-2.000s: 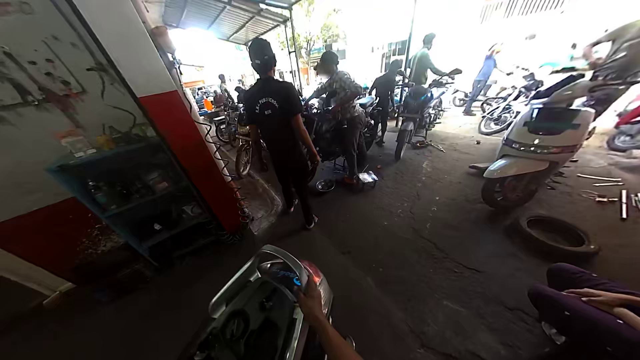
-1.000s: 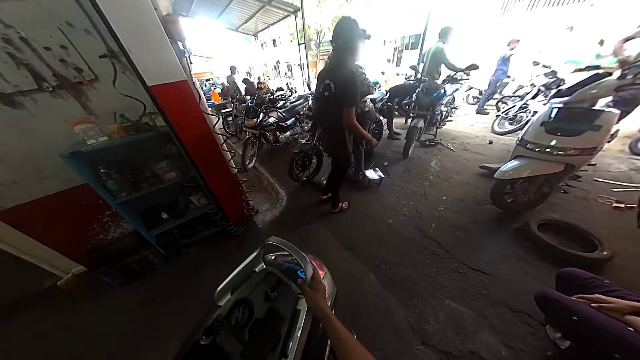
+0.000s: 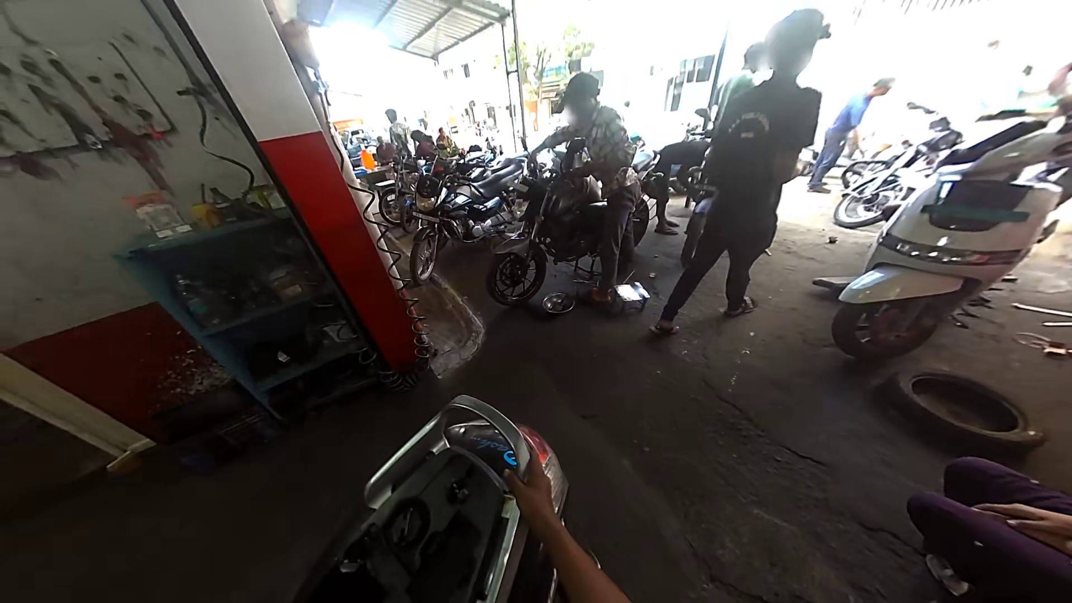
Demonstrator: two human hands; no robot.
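My right hand point(image 3: 532, 492) reaches in from the bottom and grips the right side of the silver grab rail point(image 3: 490, 409) at the tail of a scooter. Under the rail, the scooter's rear body point(image 3: 477, 440) bears blue writing, with a red and clear tail light point(image 3: 546, 461) beside my fingers. The scooter's seat is not on it, so the dark open underseat compartment point(image 3: 419, 523) shows. My left hand is not in view.
A red and white pillar point(image 3: 335, 243) with a coiled hose and a blue shelf point(image 3: 193, 239) stand left. Ahead are parked motorcycles point(image 3: 469, 201) and people. A white scooter point(image 3: 938, 260), a loose tyre point(image 3: 963, 410) and a seated person's purple trousers point(image 3: 988, 528) are right.
The person in black has walked from left to right across the view, uncovering the person at the dark motorcycle. My right hand has stayed on the grab rail.
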